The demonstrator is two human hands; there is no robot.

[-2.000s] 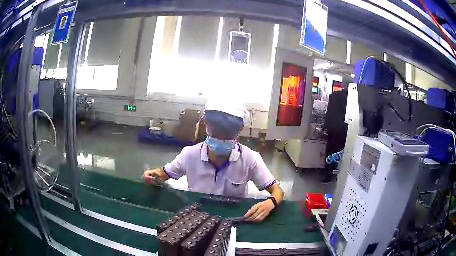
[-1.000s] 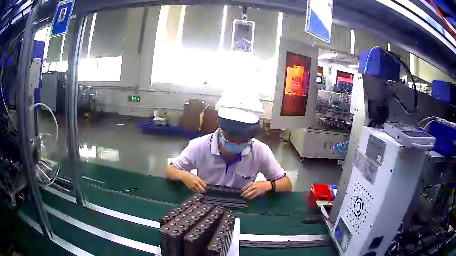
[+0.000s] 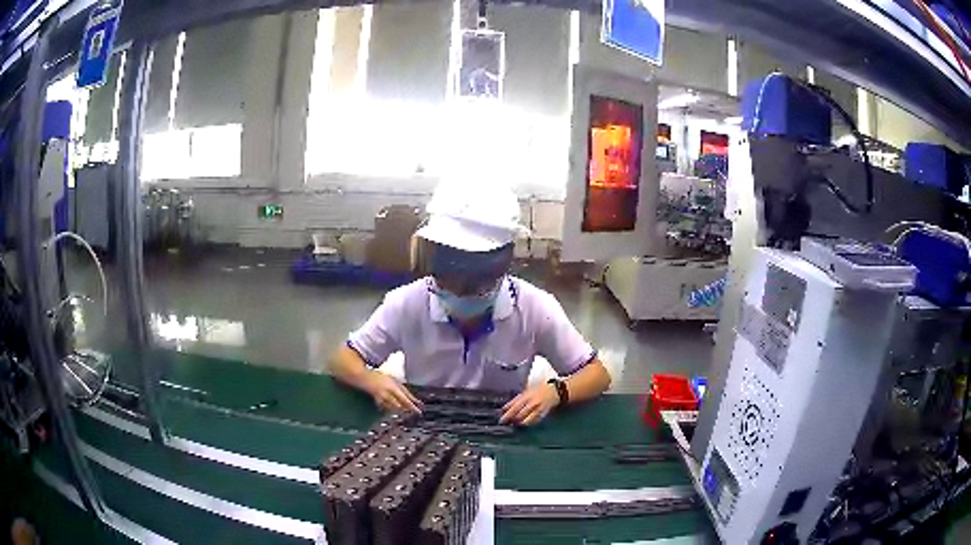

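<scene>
Large dark brown-grey strip stacks (image 3: 399, 484) stand upright side by side at the bottom centre, with rows of round holes on top. They stand on a white board (image 3: 487, 500). A small blurred brownish patch shows at the bottom left edge; I cannot tell whether it is part of my left hand. My right hand is out of the picture.
A masked coworker (image 3: 468, 335) sits opposite, both hands at dark strips (image 3: 463, 410) on the green bench (image 3: 575, 468). A long bar (image 3: 596, 510) lies right of the stacks. A red bin (image 3: 673, 394) and white cabinet (image 3: 793, 394) are at right. Aluminium posts (image 3: 136, 266) stand left.
The coworker's hands have come together from wide apart onto the dark strips, and the head is bent lower. The view has shifted slightly. A brownish patch now shows at the bottom left edge.
</scene>
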